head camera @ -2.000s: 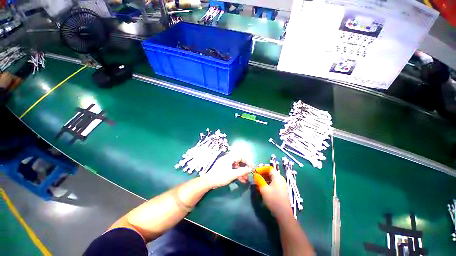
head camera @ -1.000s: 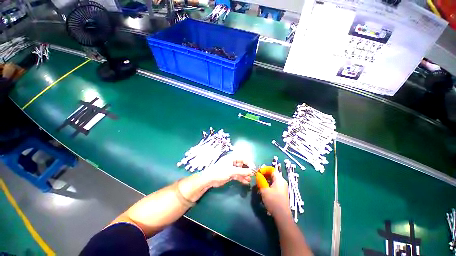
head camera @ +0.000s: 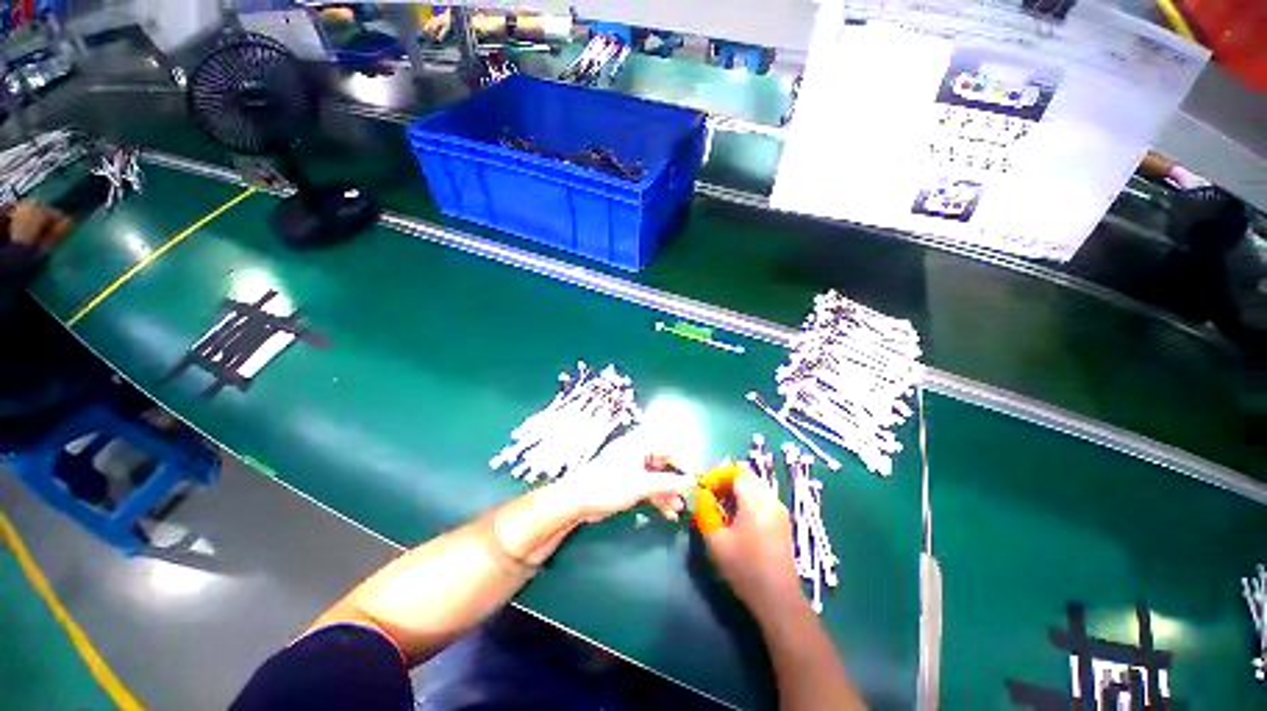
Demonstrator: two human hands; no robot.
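My left hand [head camera: 632, 486] and my right hand [head camera: 743, 525] meet fingertip to fingertip over the green bench. The right thumb and forefinger wear yellow-orange finger cots [head camera: 714, 500]. A small piece, likely a wire harness end, is pinched between the fingertips; the fingers mostly hide it. A fanned pile of white cables [head camera: 570, 424] lies just beyond my left hand. A denser cable pile [head camera: 850, 375] lies farther back right, with one single strand [head camera: 792, 428] at its left. A small group of cables [head camera: 810, 521] lies beside my right hand, partly covered by it.
A blue bin [head camera: 556, 181] with dark contents stands behind the metal rail. A black fan [head camera: 257, 104] is left of it. An instruction sheet [head camera: 889, 139] hangs at back right. A green-marked strand [head camera: 695, 335] lies near the rail. Taped markers [head camera: 243, 343] lie left and right. A person's hand shows far left.
The right hand's finger cots have turned and spread slightly, and the hand tilts more toward the left hand. At the far left, a person's dark sleeve and hand have come into view.
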